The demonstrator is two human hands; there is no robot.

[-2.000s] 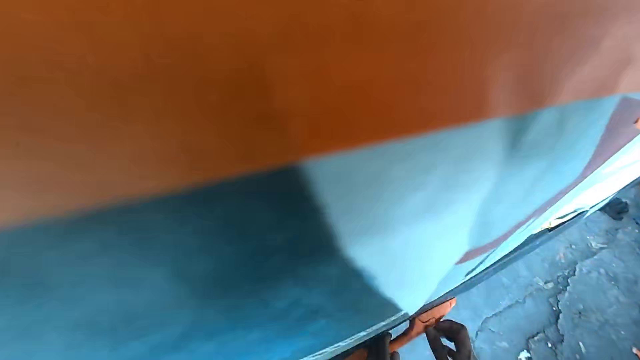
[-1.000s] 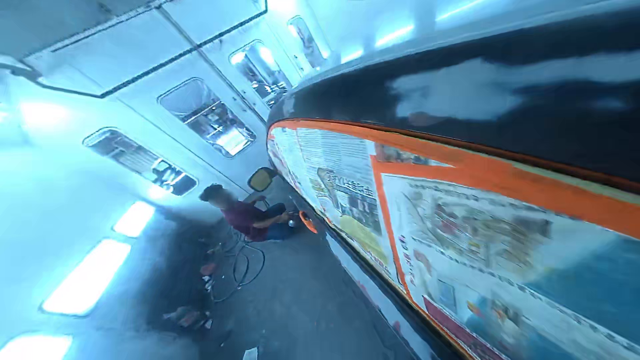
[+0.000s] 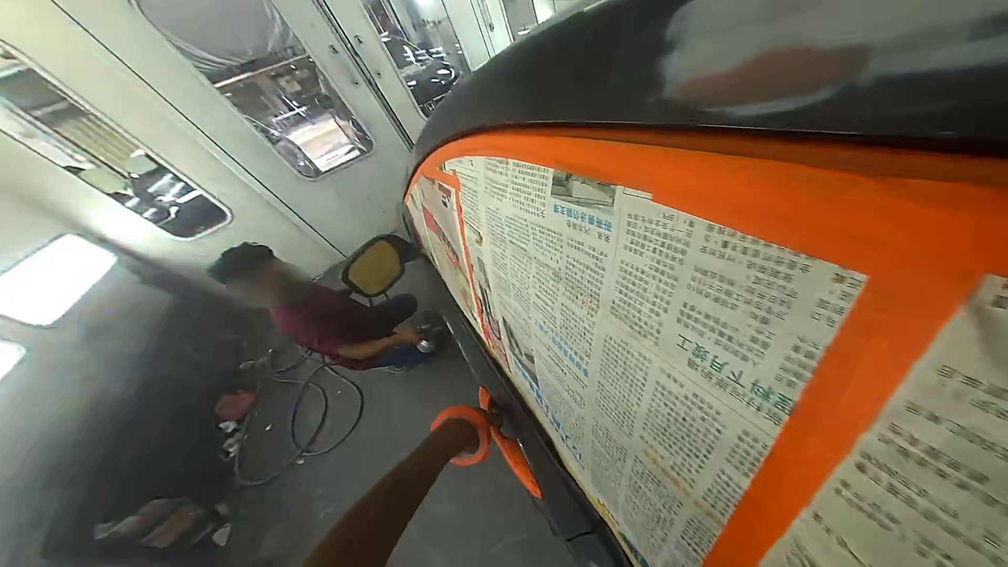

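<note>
My left hand point(image 3: 498, 416) is low at the car's dark lower window edge point(image 3: 465, 346), beside the newspaper-covered glass. A roll of orange masking tape point(image 3: 461, 435) hangs around the wrist. A further orange piece, seemingly tape point(image 3: 516, 461), lies against the fingers; the blurred, dark view does not show whether they grip it. Newspaper sheets point(image 3: 669, 331) cover the side windows, with wide orange masking tape point(image 3: 819, 409) along the upper border and between panes. My right hand is out of view.
A person point(image 3: 327, 315) in a dark red shirt sits low near the car's side mirror point(image 3: 376, 268). A coiled hose point(image 3: 319, 409) and crumpled scraps point(image 3: 161, 521) lie on the grey floor. Booth doors with windows point(image 3: 291, 102) stand behind; the black roof point(image 3: 630, 71) curves above.
The view has swung from a close look at orange tape and blue-tinted glass to along the car's side. My left forearm, with the tape roll on it, now shows plainly.
</note>
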